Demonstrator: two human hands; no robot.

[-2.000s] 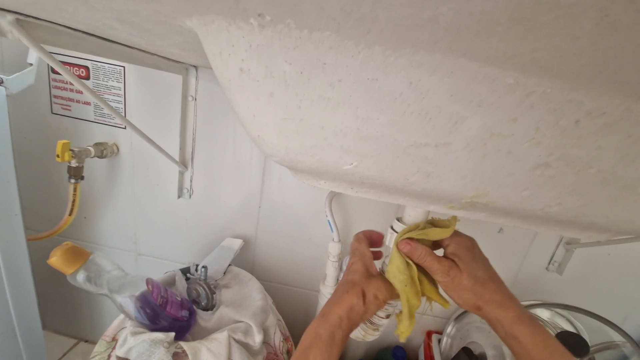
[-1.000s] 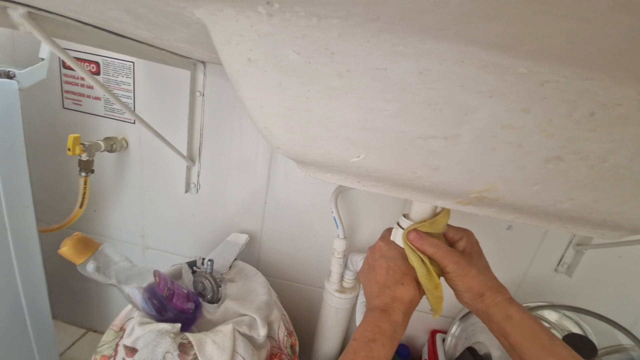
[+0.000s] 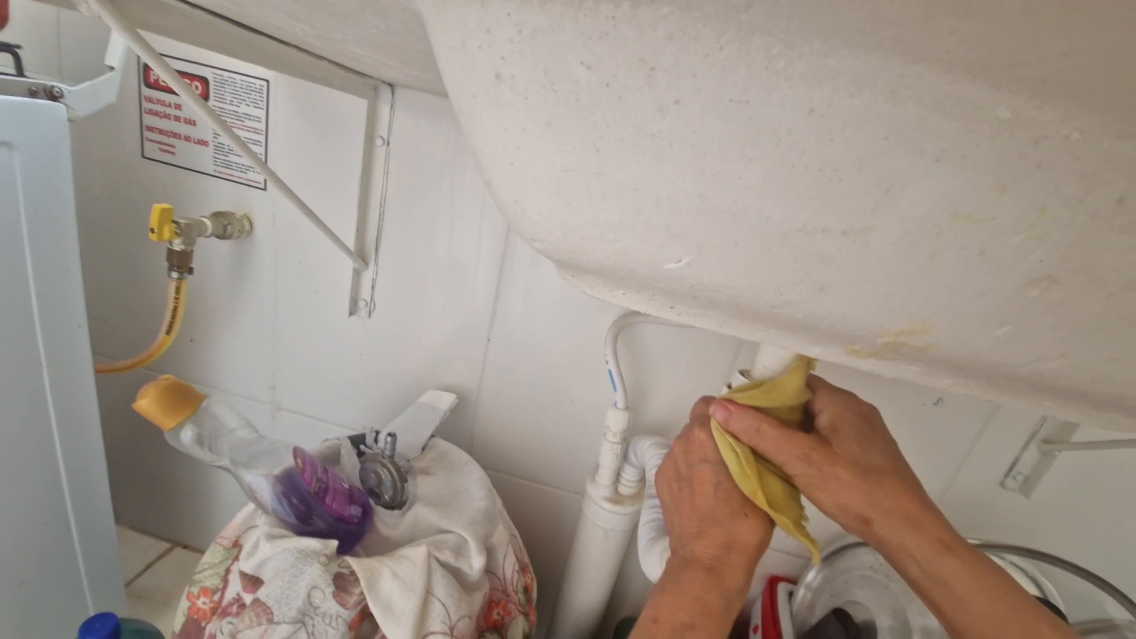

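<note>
Below the sink basin's underside [image 3: 754, 177], a white drain pipe [image 3: 770, 362] comes down to my two hands. My right hand [image 3: 830, 444] grips a yellow cloth [image 3: 768, 444] wrapped about the pipe, its loose end hanging down. My left hand [image 3: 713, 488] is closed around the pipe's lower part, just left of the cloth; what lies inside its fingers is hidden. A white corrugated hose [image 3: 652, 510] curves beside my left wrist toward a thick white vertical pipe [image 3: 599, 550].
At left, a gas valve with a yellow handle [image 3: 182, 229] feeds a yellow hose. A purple-liquid bottle [image 3: 266, 470] lies on a cloth-covered gas cylinder [image 3: 444, 550] with a regulator [image 3: 384, 479]. Metal brackets [image 3: 366, 204] hold the basin. A glass lid [image 3: 852, 586] stands at lower right.
Two seconds ago my left hand was at the corrugated hose, with the cloth hanging from my right hand. Since then my left hand has closed around the drain pipe beside the cloth.
</note>
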